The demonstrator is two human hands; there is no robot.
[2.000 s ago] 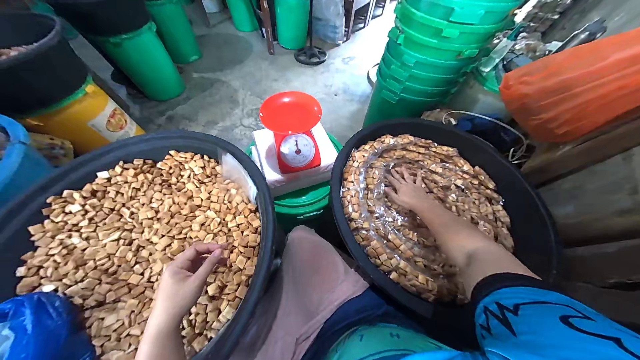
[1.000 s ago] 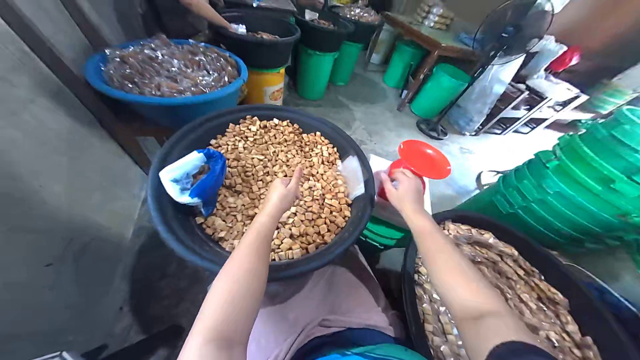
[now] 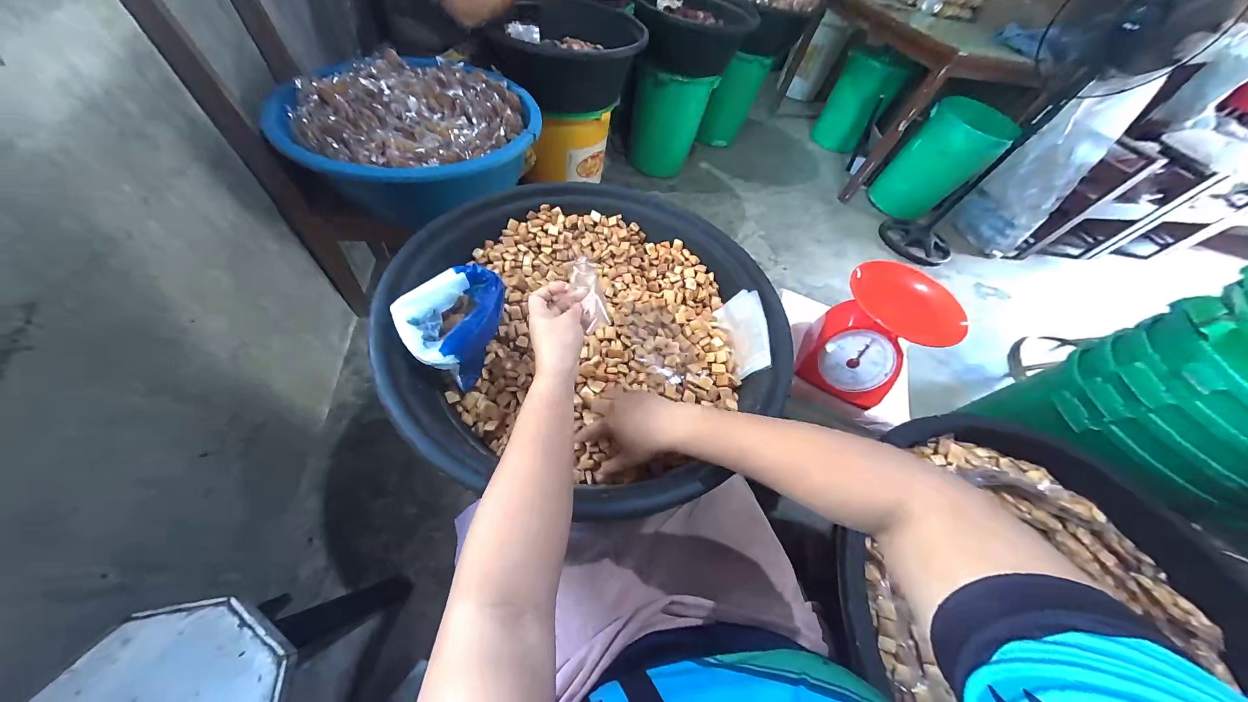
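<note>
In the black tub (image 3: 400, 390) before me lie loose small square biscuit pieces (image 3: 624, 244). My left hand (image 3: 558, 317) pinches a small clear plastic bag (image 3: 591, 292) above them. Down among the pieces at the near side is my right hand (image 3: 629, 429), its fingers partly buried; whether it grips any cannot be told. A blue and white plastic bag (image 3: 468, 322) rests at the tub's left inside, and a stack of clear plastic bags (image 3: 746, 334) lies at its right inside. Just right of the tub stands a red dial scale (image 3: 858, 356) with a red pan (image 3: 909, 304).
A second black tub (image 3: 853, 604) at lower right holds packed pieces (image 3: 1053, 526). Behind it are stacked green pails (image 3: 1150, 390). A blue basin (image 3: 409, 175) of filled clear bags stands at upper left. Farther back are black tubs (image 3: 565, 73) on pails, and a wooden table (image 3: 926, 44).
My right hand has moved from the scale into the biscuit pieces. A small clear bag now shows in my left hand. The view has shifted left since the first frame.
</note>
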